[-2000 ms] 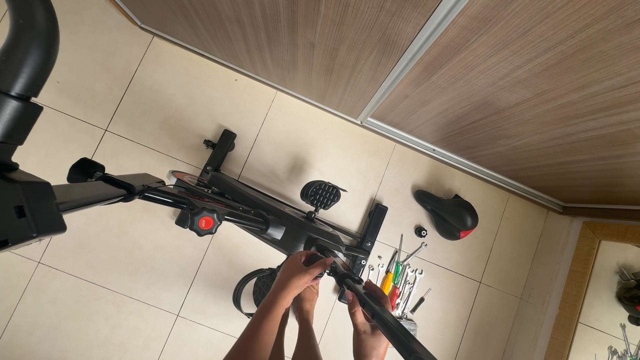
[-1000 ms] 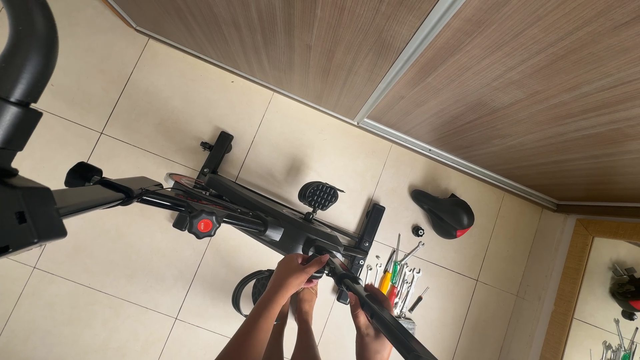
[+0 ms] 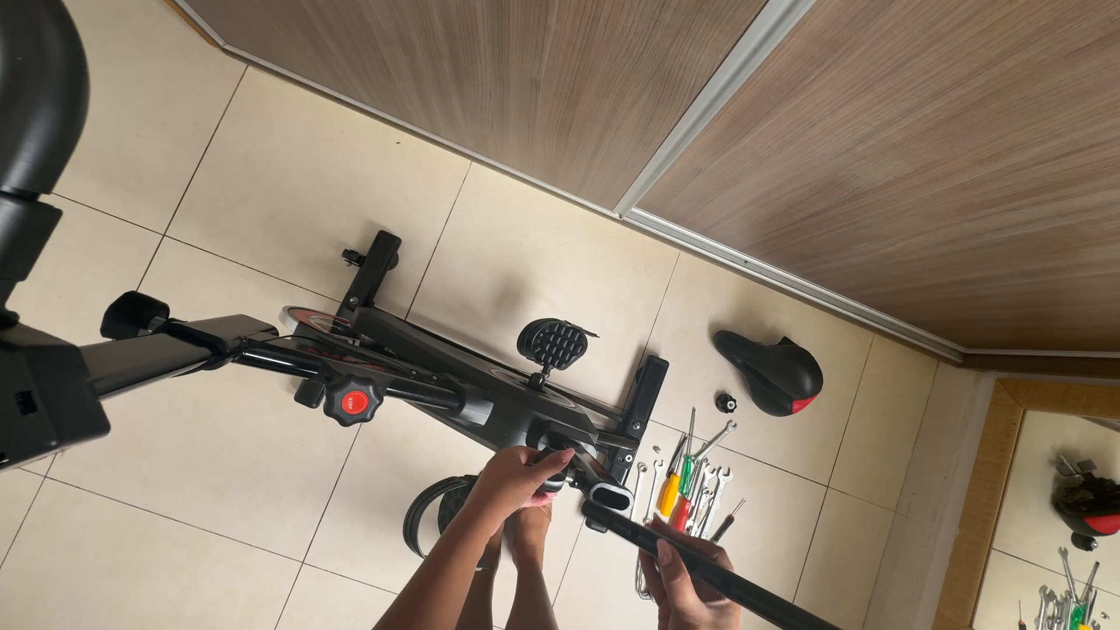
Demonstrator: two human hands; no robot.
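Note:
An exercise bike's black frame (image 3: 472, 394) stands on the tiled floor, with an oval open-ended seat tube (image 3: 612, 497) near its rear. My left hand (image 3: 525, 477) is closed around a dark knob beside that tube, mostly hidden by the fingers. Just to the right, my right hand (image 3: 687, 573) grips a long black seat post (image 3: 726, 577), whose near end lies beside the open tube, outside it. A black pedal (image 3: 553, 343) shows beyond the frame; the other pedal's strap (image 3: 424, 516) is left of my feet. A red-centred tension knob (image 3: 353, 402) sits on the front upright.
Several wrenches (image 3: 719, 486) and screwdrivers (image 3: 671, 490) lie right of the rear stabiliser (image 3: 646, 394). A black saddle (image 3: 770, 372) and a small black knob (image 3: 725, 402) rest behind them. Wood-grain sliding doors (image 3: 525, 87) line the back; a framed mirror (image 3: 976, 499) stands at right.
The seat post has come out of the frame's tube, whose oval opening now shows. My right hand has moved right with the post, while my left hand stays by the tube.

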